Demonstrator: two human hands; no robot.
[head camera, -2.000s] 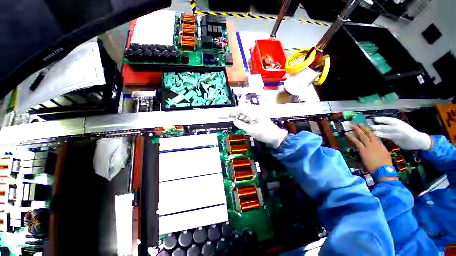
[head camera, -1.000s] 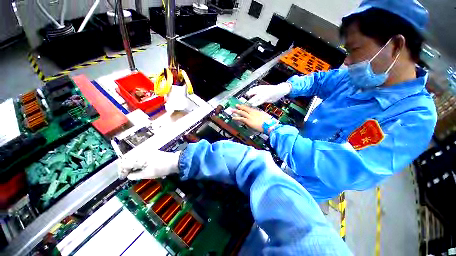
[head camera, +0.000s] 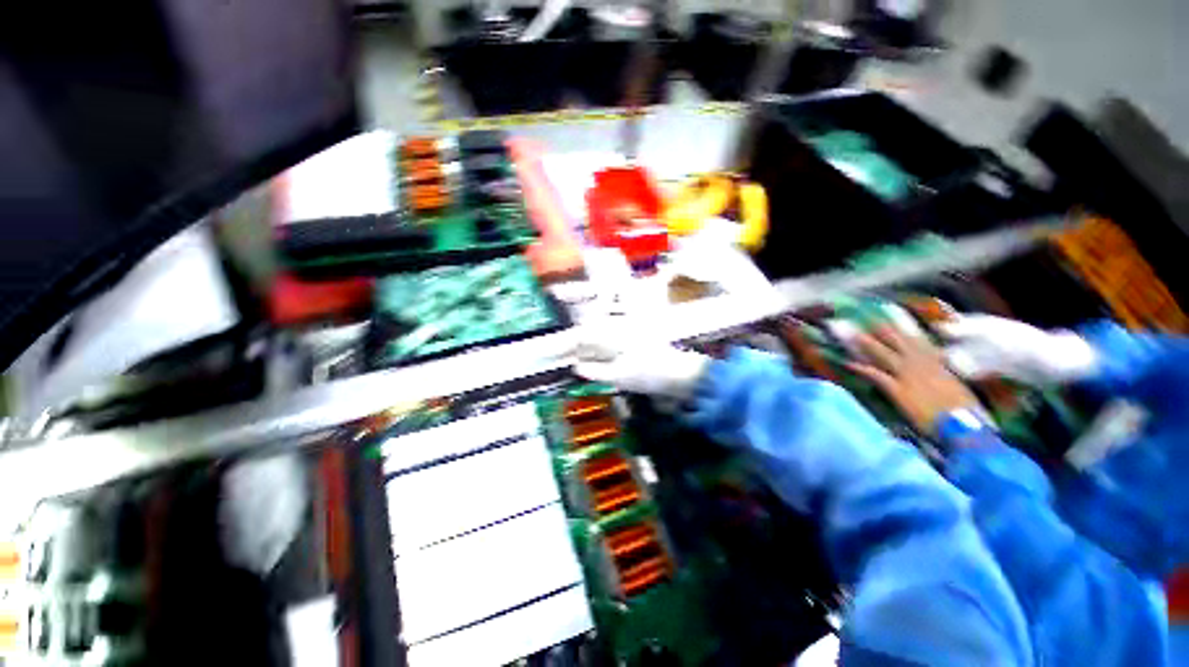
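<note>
The frame is blurred. My right hand, in a white glove, rests at the pale metal rail, above the far edge of a large green circuit board. Its fingers are smeared, so I cannot tell if they hold anything. The board carries long white blocks and three orange-copper inductors. Beyond the rail, a black tray holds many small pale green boards. My left hand is not in view.
Another person's gloved hand and bare hand work over a board at right. Beyond the rail are another power board, a red bin, yellow rolls and a black tote. A dark hood covers the upper left.
The view swung right, then back left over the board. My right hand stays at the rail near the tray. The other person's hands remain over the board at right.
</note>
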